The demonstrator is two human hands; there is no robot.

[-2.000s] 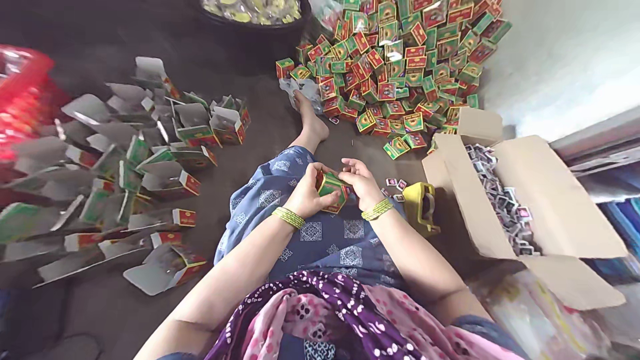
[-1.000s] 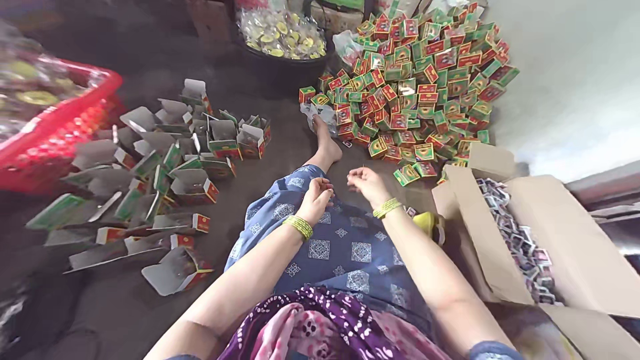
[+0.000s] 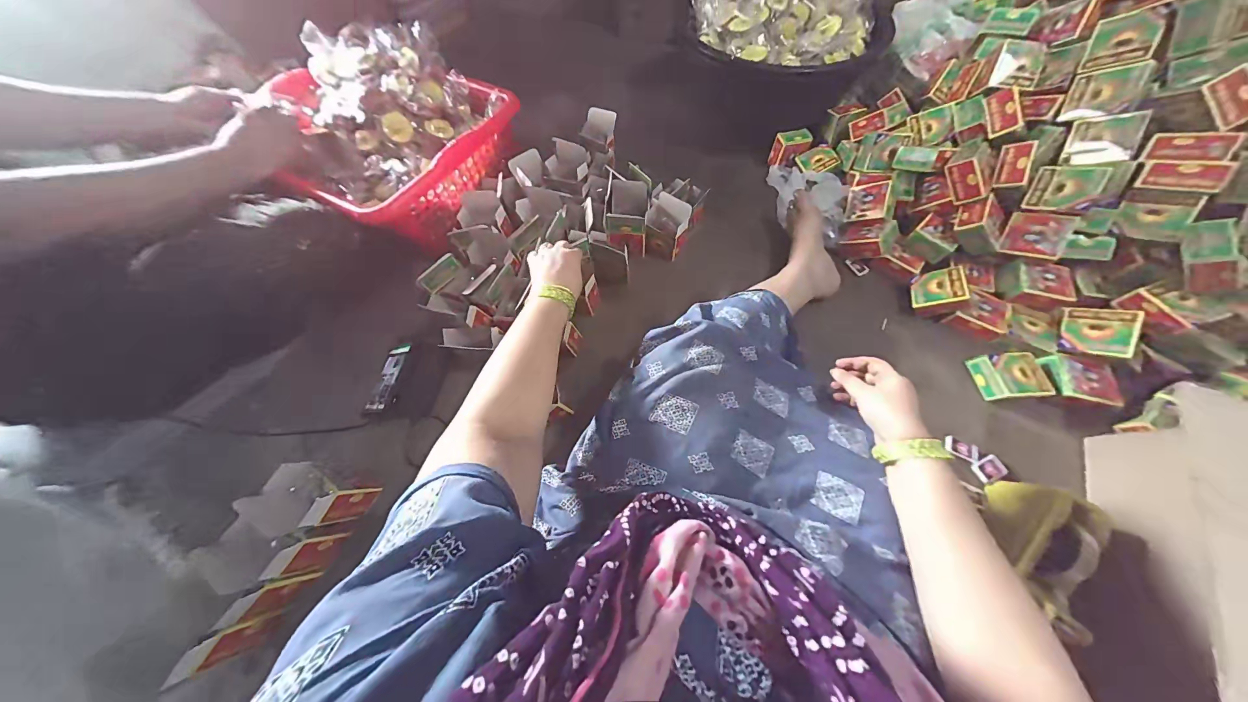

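My left hand (image 3: 556, 265) reaches out to the left, at the near side of a cluster of open-topped cardboard boxes (image 3: 626, 210); its fingers touch or nearly touch them, and whether they grip one cannot be told. Above my patterned blue garment, my right hand (image 3: 873, 390) is held with fingers loosely curled and apart, nothing seen in it. Close to its wrist lie small picture labels (image 3: 989, 468) and a yellow tape dispenser (image 3: 1038, 526). A large heap of closed red and green boxes (image 3: 1048, 234) spreads at the right.
Another person's hands (image 3: 258, 127) are at a red plastic basket (image 3: 439, 180) of clear-wrapped items. A black tub (image 3: 868, 54) of similar packets stands at the back. A remote control (image 3: 389, 378) lies left of my arm, more open boxes (image 3: 302, 556) lower left, a cardboard carton (image 3: 1155, 517) right.
My two hands held a small box together over my lap two seconds ago; then they were apart. My left hand has since moved left to the open boxes. The other person's hands have come into view.
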